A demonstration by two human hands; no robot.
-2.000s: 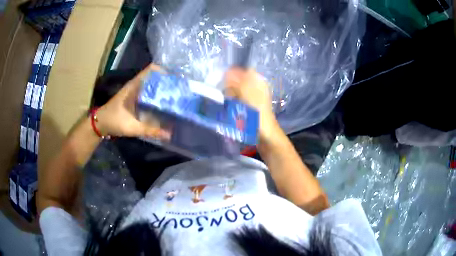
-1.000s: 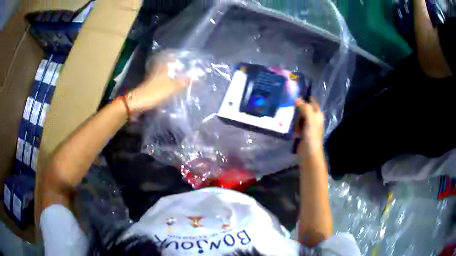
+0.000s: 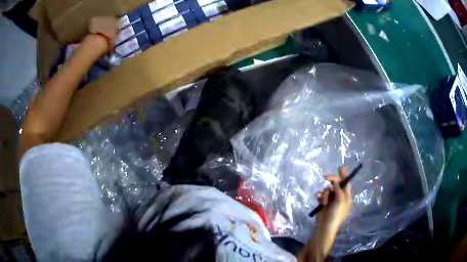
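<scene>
My left hand (image 3: 105,31) reaches into the open brown carton (image 3: 205,48) at the upper left, at the rows of packed boxes (image 3: 166,20) with white labels. Its fingers are hidden, so I cannot tell whether it grips a box. My right hand (image 3: 335,199) is at the lower right over the large clear plastic bag (image 3: 307,148), holding a slim black hand tool (image 3: 352,175) between its fingers. The bag lies open and crumpled at the lap.
A green conveyor or bench (image 3: 397,51) with a pale edge curves along the right. A dark blue box (image 3: 449,110) lies on it, and another blue box (image 3: 373,5) is at the top. Shiny film (image 3: 123,148) lies beside the carton. A red item (image 3: 252,202) shows at the lap.
The view has turned toward the carton. My left hand has moved from the bag into the carton. The box is gone from my right hand, which still has the black tool.
</scene>
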